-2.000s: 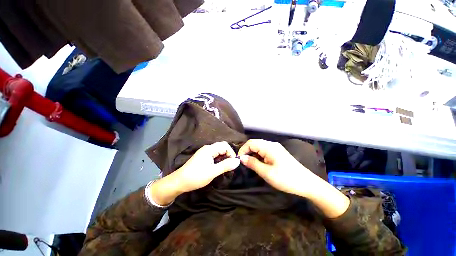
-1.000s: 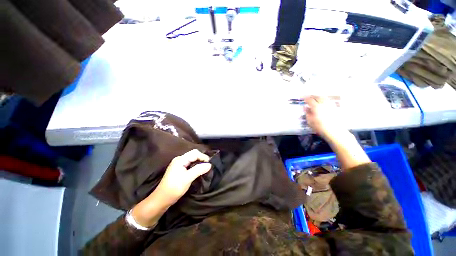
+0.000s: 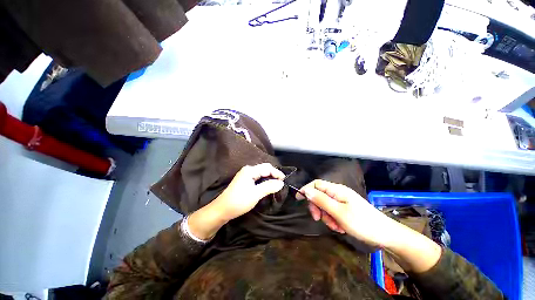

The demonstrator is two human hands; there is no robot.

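Note:
The dark brown garment (image 3: pixel 199 170) lies limp over my lap, with a black-and-white patterned tape (image 3: pixel 233 124) on its top near the table edge. My left hand (image 3: pixel 253 190) pinches a small fold of the garment between thumb and fingertips. My right hand (image 3: pixel 334 205) holds the thread snips (image 3: pixel 295 189); only their thin dark blades show, pointing left to the fold at my left fingertips. The handles are hidden in my palm.
White machine table (image 3: pixel 234 76) ahead; on it two brown swatches (image 3: pixel 453 125), a bunch of white strips (image 3: pixel 433 73) and metal machine parts (image 3: pixel 329 48). Brown pieces (image 3: pixel 100 35) hang upper left. A red pipe (image 3: pixel 64 153) is at left, a blue bin (image 3: pixel 481 228) at lower right.
My right hand left the fold, reached to the snips on the table, and is now back at the garment with them. My left hand kept its pinch. The view swung right and back.

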